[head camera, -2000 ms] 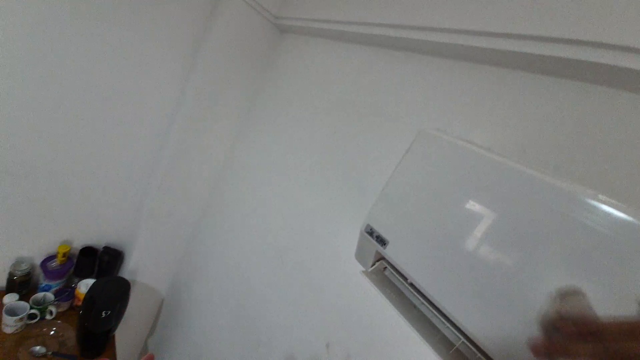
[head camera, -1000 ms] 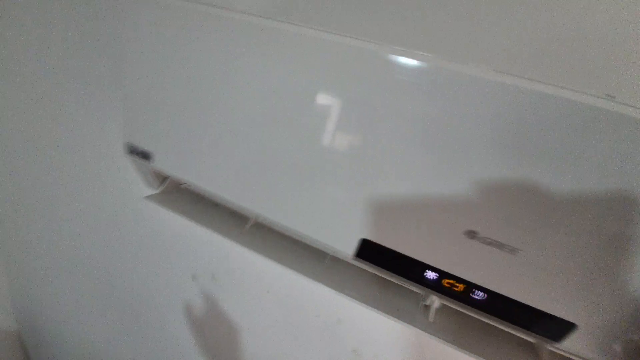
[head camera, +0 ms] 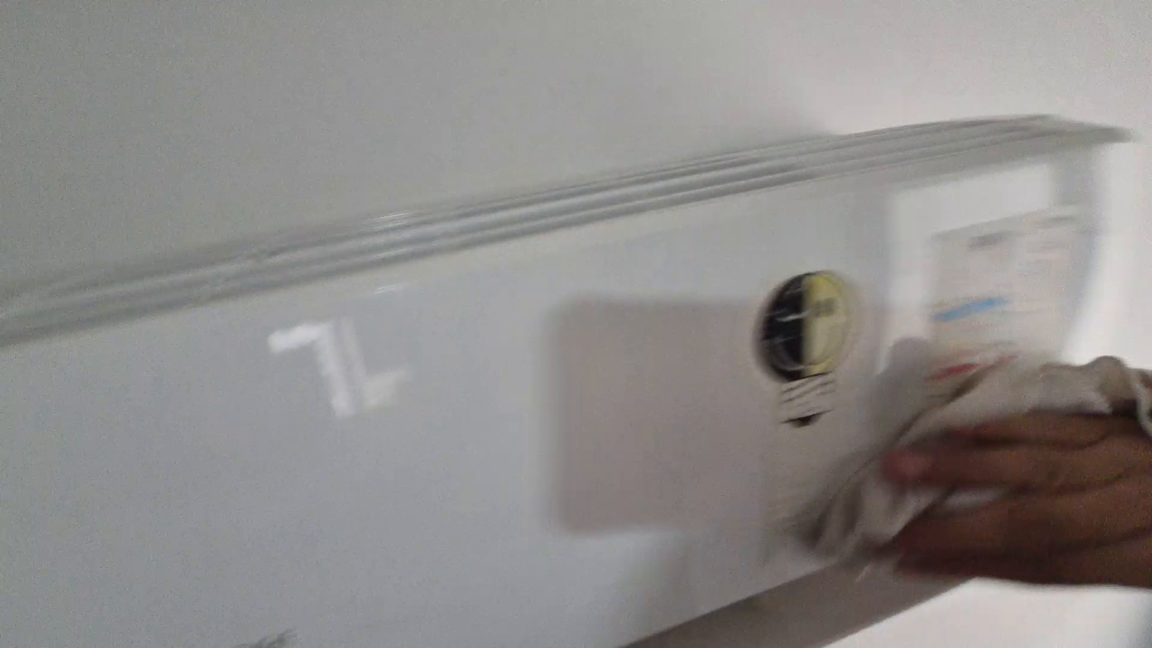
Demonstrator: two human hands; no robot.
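A white wall-mounted air conditioner (head camera: 450,432) spans the view, tilted and blurred. At the right, my right hand (head camera: 1035,504) presses a whitish cloth (head camera: 1008,405) against its glossy front panel, fingers pointing left. Just left of the cloth is a round black and yellow sticker (head camera: 806,326) with a small label below it. Above the cloth, a larger printed label (head camera: 999,279) with blue and red marks is partly covered by it. My left hand is not in view.
Ridged slats (head camera: 576,202) run along the unit's top edge. Pale wall (head camera: 360,99) lies above the unit, and the unit's lower edge (head camera: 765,612) slopes up toward the right.
The view has swung to the labelled end of the air conditioner. My right hand with the cloth now shows at the right; one second ago neither was plainly visible.
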